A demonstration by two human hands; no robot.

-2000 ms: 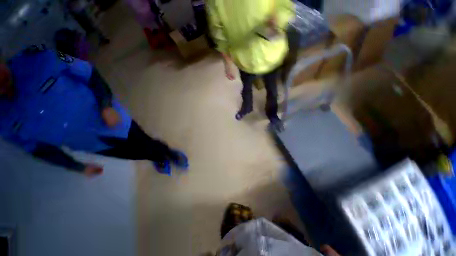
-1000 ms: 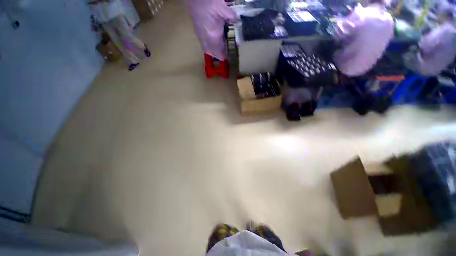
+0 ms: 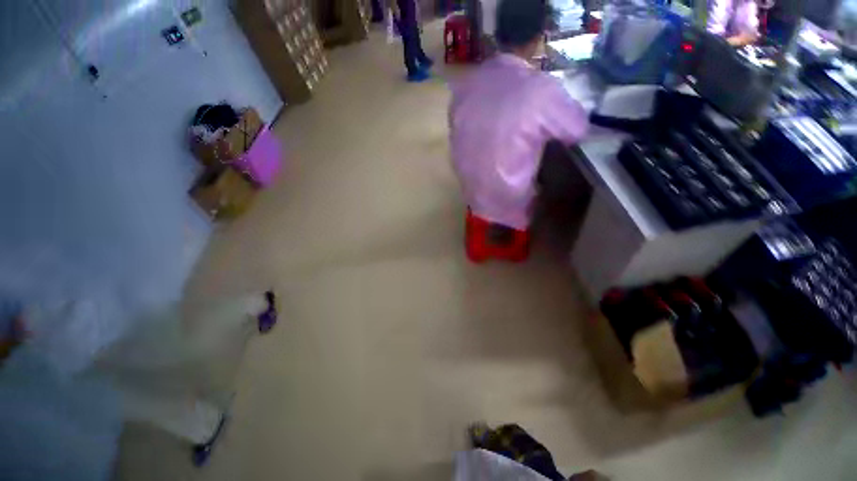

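A small blurred sliver of skin, which looks like my right hand [image 3: 587, 476], shows at the bottom edge; whether it holds anything is hidden. My left hand is out of the picture. Ahead on the right, an open brown carton [image 3: 615, 374] on the floor holds black trays or parts [image 3: 700, 324]. Above it, a black pocketed tray [image 3: 691, 174] with rows of pale marks lies on the end of a white bench [image 3: 611, 240].
A person in pink [image 3: 507, 131] sits on a red stool [image 3: 496, 239] at the bench. A blurred person in pale clothes [image 3: 141, 366] is close on the left. Boxes [image 3: 225, 191] stand by the left wall. Stacked black trays [image 3: 822, 282] are at the right.
The view has moved along the walkway. The bench, carton and red stool are nearer. The pale-clothed person is now close on the left, and the open carton at lower right has left the view.
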